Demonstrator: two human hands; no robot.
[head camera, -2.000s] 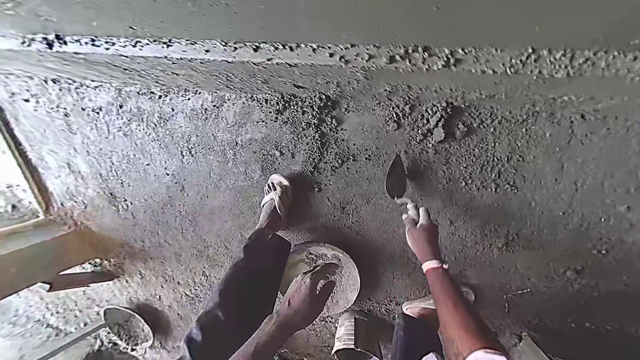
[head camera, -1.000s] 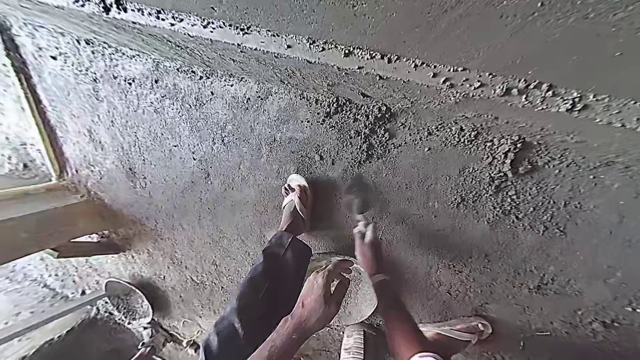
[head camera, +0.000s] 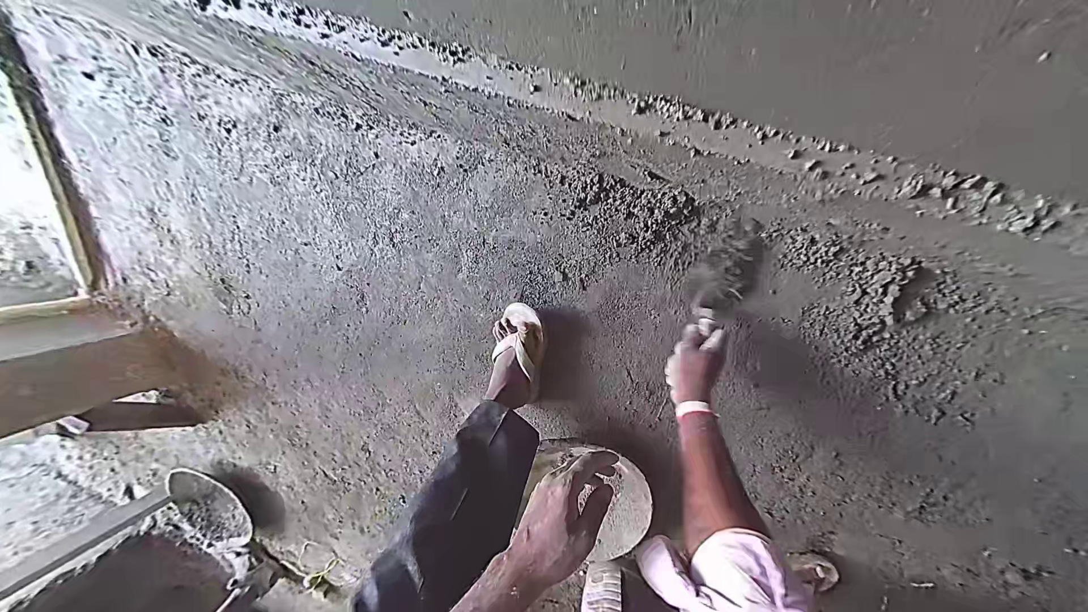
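Note:
My right hand (head camera: 697, 361), with a pale band at the wrist, grips the handle of a pointing trowel (head camera: 727, 272). Wet grey mortar covers the blade, which is blurred and lies just in front of a heap of loose mortar (head camera: 650, 208). My left hand (head camera: 569, 510) is over a round, mortar-caked pan (head camera: 631, 510), fingers curved and apart, with nothing seen between them. Part of the pan is hidden under that hand and the dark trouser leg.
My sandalled foot (head camera: 520, 344) stands on the rough floor. More crumbly mortar (head camera: 884, 297) lies at right, below a mortar-strewn ledge (head camera: 722, 140). At left are a wooden beam (head camera: 76, 365) and a long-handled round scoop (head camera: 208, 510).
My right hand and the trowel have moved forward from beside the pan to the heaped mortar. The blade now carries mortar. My left hand stays over the pan.

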